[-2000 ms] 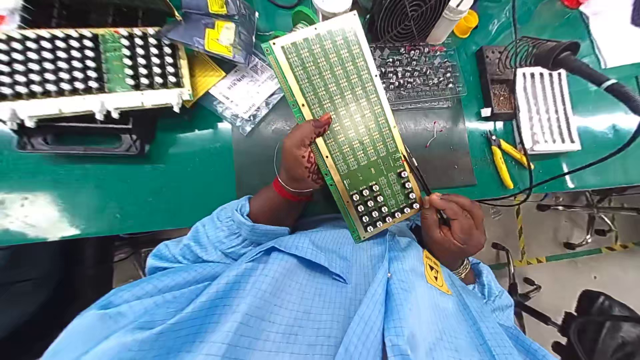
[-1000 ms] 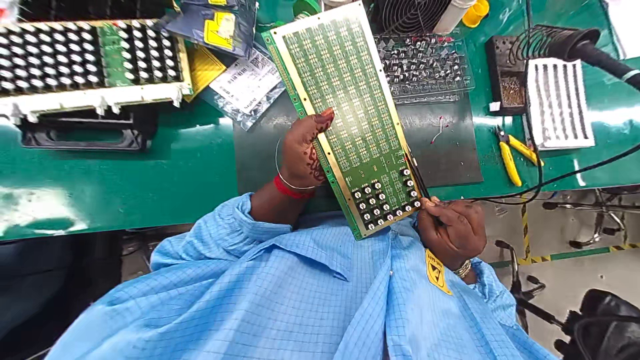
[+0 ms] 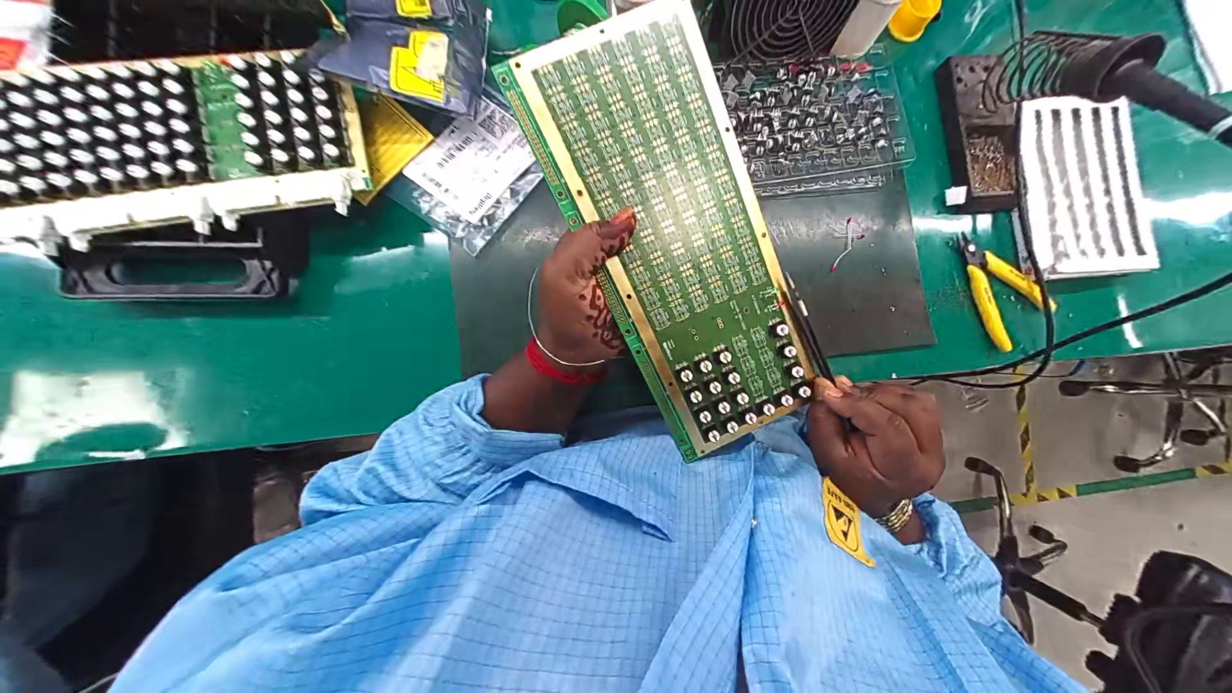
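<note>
My left hand grips the left edge of a long green circuit board, its thumb on the board's face. The board is tilted, its lower end close to my chest. Round black parts with silvery tops stand in a cluster at that lower end, and more run along its lower right edge. My right hand is shut on a slim dark tool, probably tweezers, whose tip lies at the board's right edge. The fingertips are beside the board's lower right corner; whether they touch it I cannot tell.
Behind the board lies a dark mat with a small red-ended part. A clear tray of components, a fan, a soldering iron stand, a white slotted block and yellow-handled cutters surround it. A populated board stands left.
</note>
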